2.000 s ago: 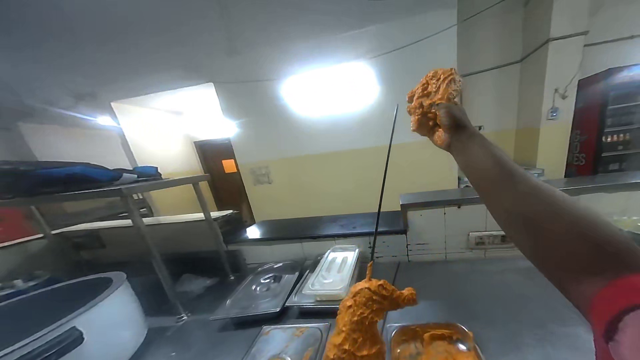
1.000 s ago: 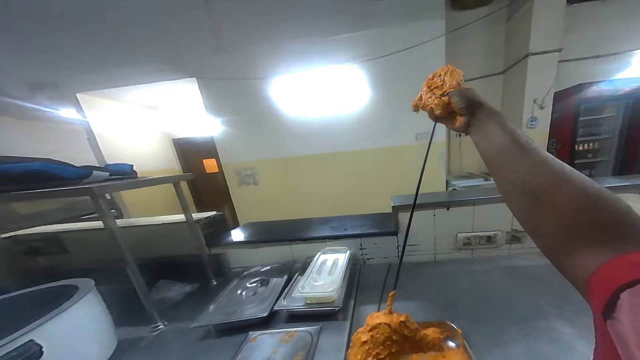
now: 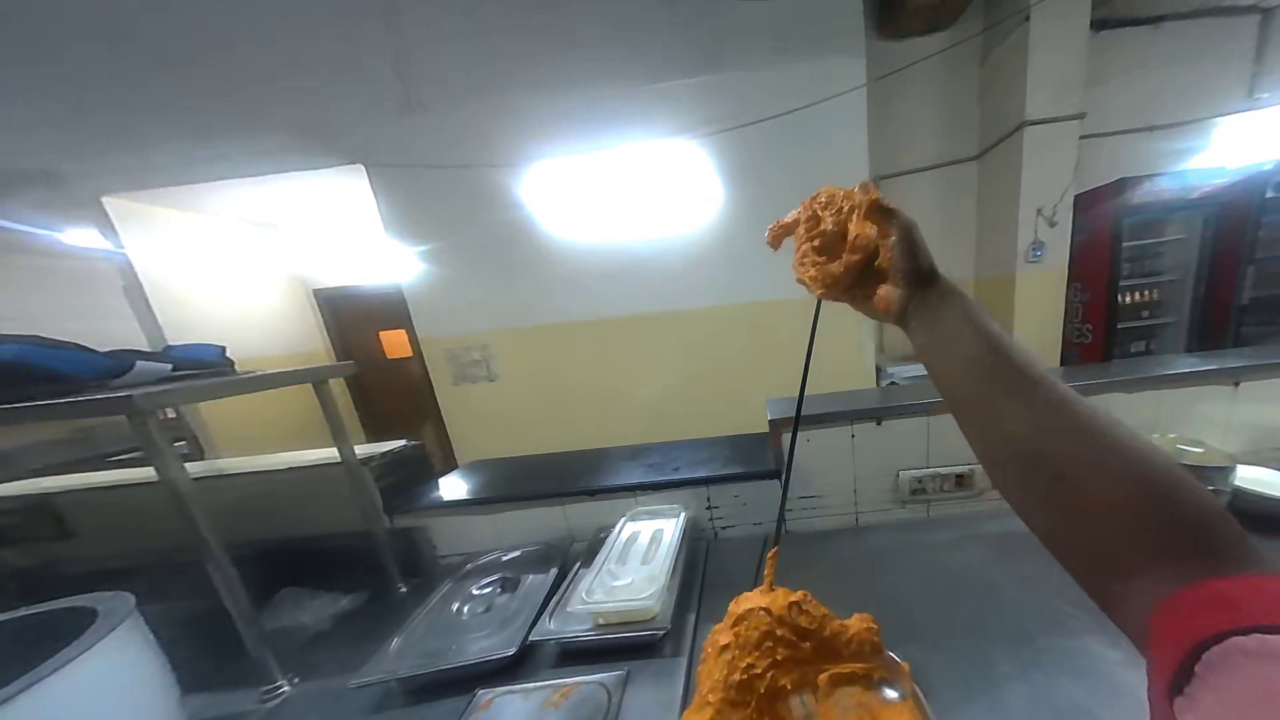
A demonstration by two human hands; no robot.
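My right hand [image 3: 905,262], raised at the upper right, grips a piece of raw meat coated in orange marinade [image 3: 838,245]. The upper end of a thin dark metal skewer [image 3: 798,420] meets the underside of that piece. Lower down, the skewer runs into a mass of orange-coated meat [image 3: 790,650] at the bottom edge. Part of a metal tray's rim [image 3: 912,680] shows beside this mass, and the rest is hidden. My left hand is out of view.
Steel lids [image 3: 480,605] and a covered white plastic container [image 3: 635,562] lie on the steel counter [image 3: 960,590]. A metal rack [image 3: 180,480] stands left, near a large white vessel [image 3: 95,660]. A ledge [image 3: 620,468] runs behind.
The coated piece in my right hand now sits over the skewer's upper end; two seconds ago it was right of the tip, apart from it.
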